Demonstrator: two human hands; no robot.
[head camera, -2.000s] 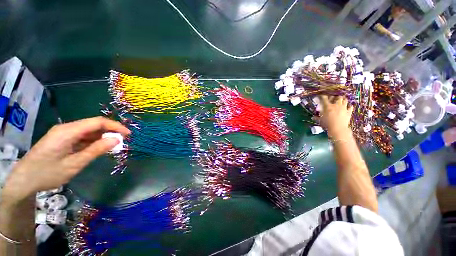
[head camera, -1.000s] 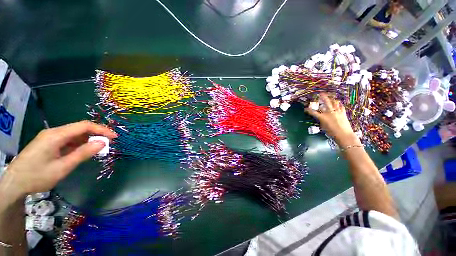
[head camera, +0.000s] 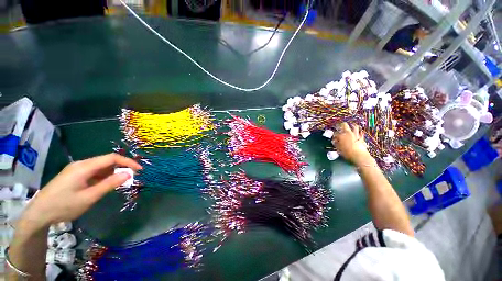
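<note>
My left hand (head camera: 77, 189) holds a white connector housing (head camera: 124, 176) between thumb and fingers, left of the teal wires (head camera: 172, 171). My right hand (head camera: 350, 144) is at the near edge of the pile of wired harnesses (head camera: 330, 110); its fingertips touch or nearly touch the pile, and I cannot tell whether it grips one. Yellow wires (head camera: 168, 128) lie behind the teal ones, red wires (head camera: 268, 147) to their right. Black wires (head camera: 275, 202) lie below the red, and dark blue wires (head camera: 146, 253) lie nearest me. A green piece (head camera: 372, 120) shows in the pile.
Harnesses with orange-and-black ends (head camera: 410, 118) lie at right, beside a small white-pink fan (head camera: 461, 122). Loose housings (head camera: 61, 240) and a small white box (head camera: 27, 144) are at left. A white cable (head camera: 220, 82) hangs above the bench. A blue crate (head camera: 440, 192) and a person (head camera: 404, 38) are beyond.
The view has tilted up, showing more beyond the bench. My right hand has moved slightly towards the near left edge of the harness pile. My left hand still holds the housing.
</note>
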